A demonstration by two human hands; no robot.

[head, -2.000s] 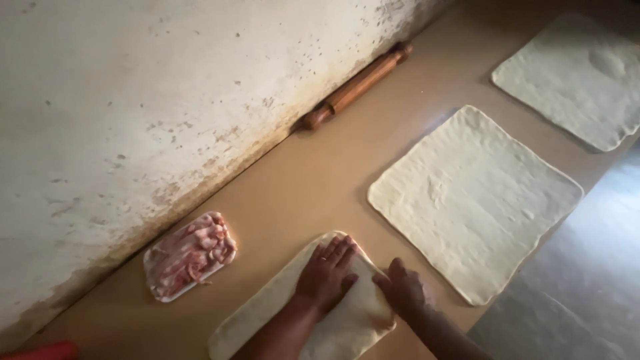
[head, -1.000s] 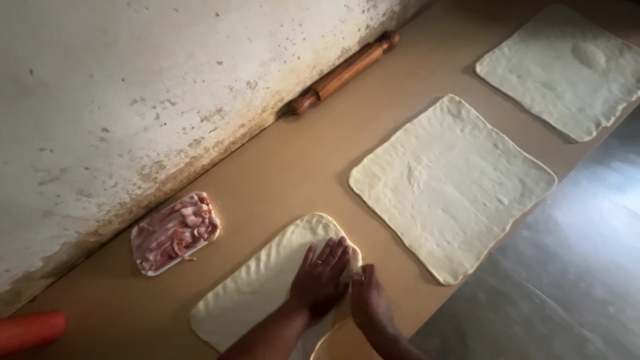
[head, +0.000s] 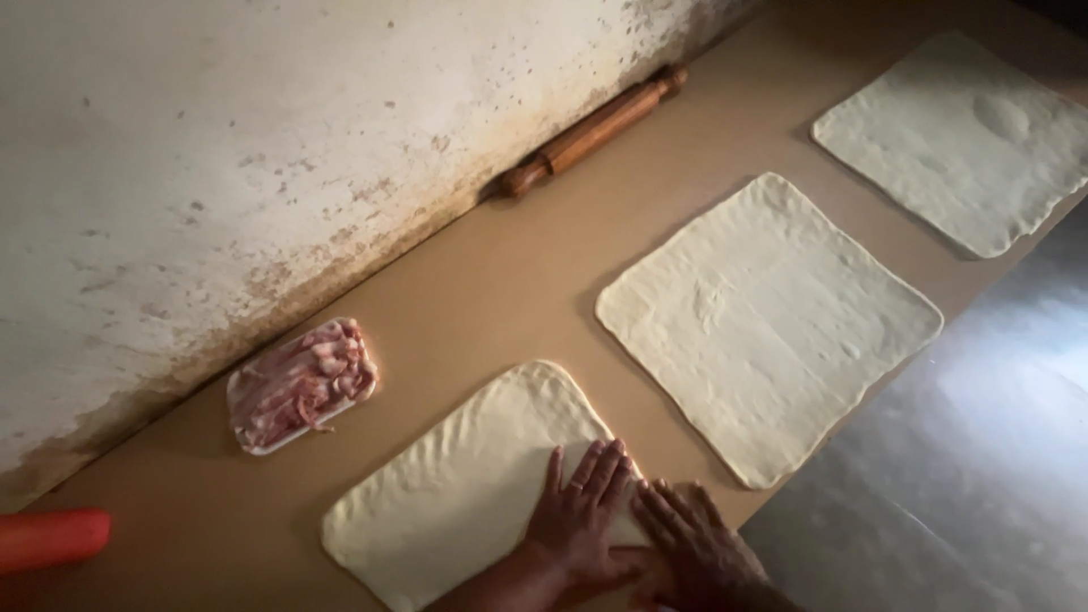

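Note:
Near the bottom edge, my left hand [head: 582,506] lies flat with spread fingers on the right part of a rolled-out sheet of dough [head: 459,476]. A ring shows on one of its fingers. Beside it, my right hand [head: 693,535] rests palm down at the right edge of the same sheet, its fingers extended. Neither hand grips anything. A larger square dough sheet [head: 769,331] lies to the upper right, and another dough sheet [head: 952,144] is farther off at the top right. The near part of the first sheet is cut off by the frame and covered by my forearms.
A white tray of sliced raw meat [head: 306,382] sits left of the dough. A wooden rolling pin [head: 595,132] lies along the stained wall [head: 255,136]. At the lower left is a red object [head: 51,540]. The brown tabletop [head: 476,289] ends at the right above a grey floor.
My right hand, bent at the dough's edge a second ago, is now flat with its fingers extended. My left hand's fingers are spread wider. The rolling pin, meat tray and other sheets lie as before.

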